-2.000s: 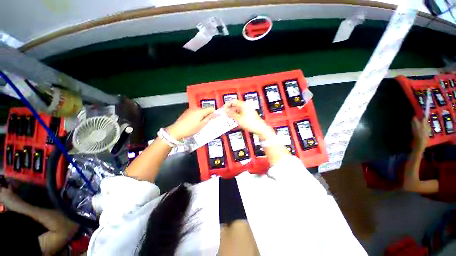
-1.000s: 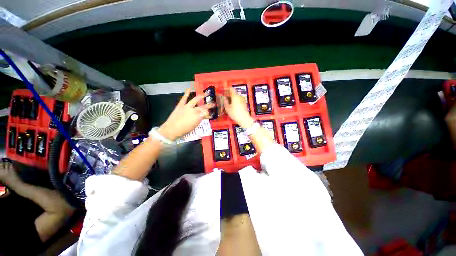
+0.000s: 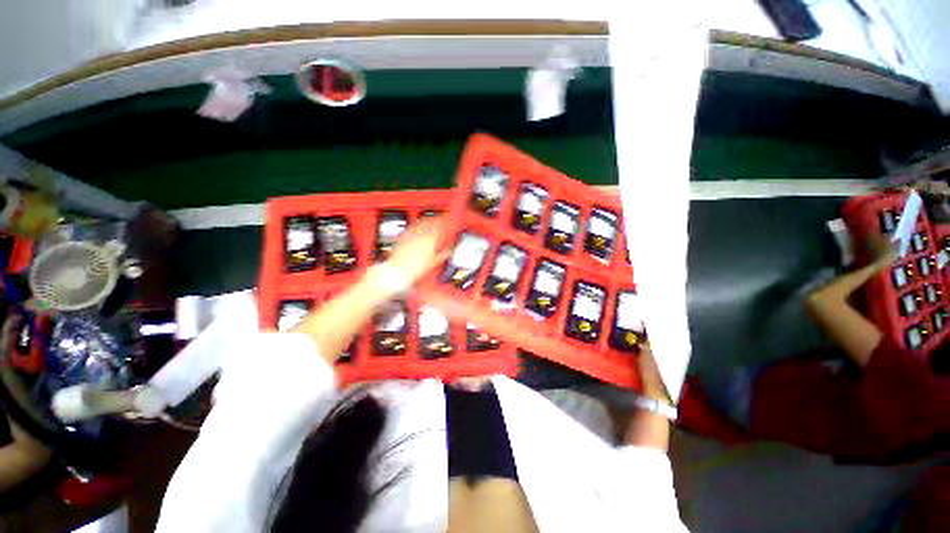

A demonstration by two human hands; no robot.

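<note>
A red foam tray point(image 3: 521, 330) of black units with white labels point(image 3: 586, 310) is tilted clockwise over the right part of a second red tray point(image 3: 270, 245). My left hand point(image 3: 417, 253), slightly blurred, holds the upper tray's left edge. My right hand point(image 3: 653, 387) grips its lower right corner, partly hidden. The second tray also holds labelled black units. My left forearm crosses over it and hides some pockets. A long white label strip point(image 3: 656, 156) hangs in front of the upper tray's right end and hides part of it.
A desk fan point(image 3: 73, 275) and crinkled plastic bags point(image 3: 89, 349) are at left. A white shelf edge point(image 3: 438, 44) runs across the top. At right, another person's arm point(image 3: 849, 312) reaches to a red tray point(image 3: 881, 273) of units.
Two trays now lie before me, where one showed earlier; both hands have moved from a unit to a tray's edges. The view has shifted, and the strip appears further left, looking blank.
</note>
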